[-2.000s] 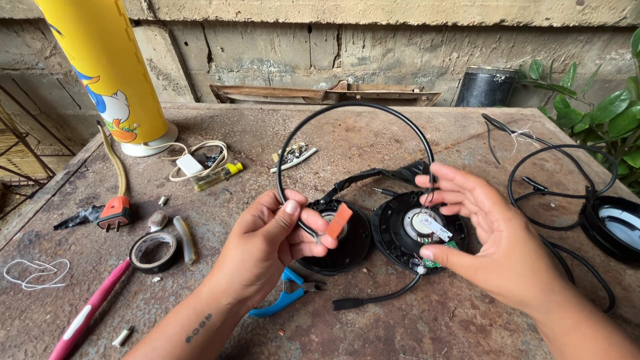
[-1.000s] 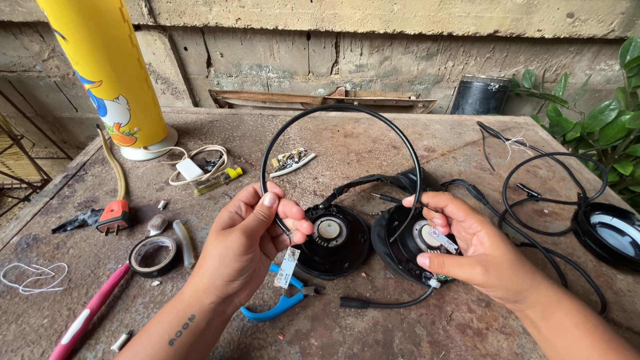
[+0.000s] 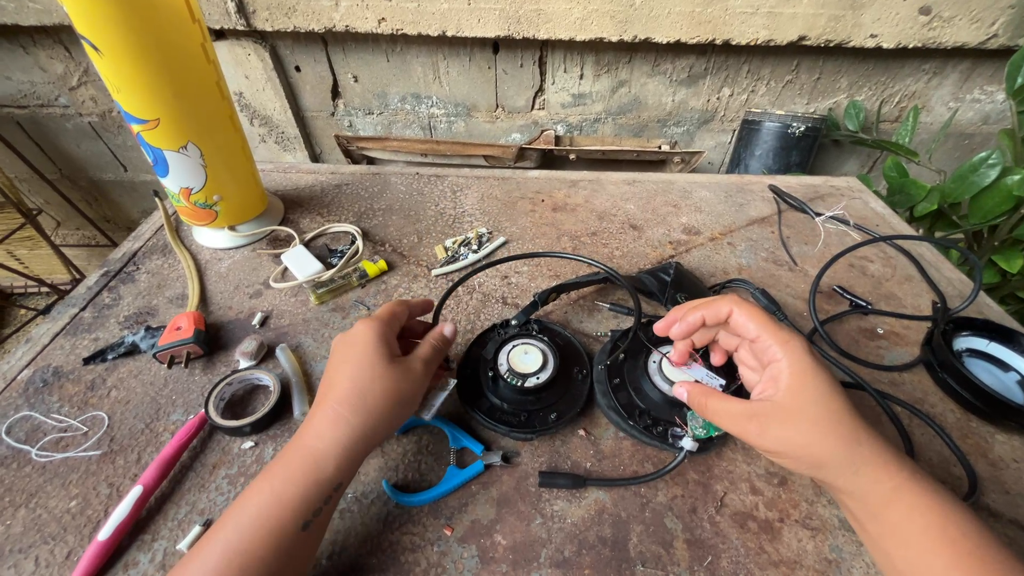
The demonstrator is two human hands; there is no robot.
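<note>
My left hand [image 3: 388,372] grips one end of a black cable [image 3: 544,256], which arches over two opened headphone ear cups. A small clear piece [image 3: 436,398] shows below its fingers. The left ear cup [image 3: 524,376] lies flat with its round speaker driver up. Over the right ear cup [image 3: 632,400], my right hand [image 3: 744,376] has thumb and fingers at thin wires near the cable's other end; whether they pinch them I cannot tell. A small white-labelled part [image 3: 704,374] and a green circuit board [image 3: 702,426] sit beside those fingers. Blue side cutters [image 3: 456,464] lie in front of the left cup.
Black tape [image 3: 243,400], a pink-handled tool [image 3: 148,496], an orange plug [image 3: 181,336] and a yellow lighter [image 3: 348,280] lie left. A yellow cylinder [image 3: 180,112] stands behind. Small metal parts [image 3: 464,246] lie mid-table. Coiled cable [image 3: 888,240] and a black ring-shaped part [image 3: 980,368] are right.
The black cable's arch is lower than before. The orange tag-like piece seen at my left fingers two seconds ago no longer shows; my left hand has turned, its back now more toward the view.
</note>
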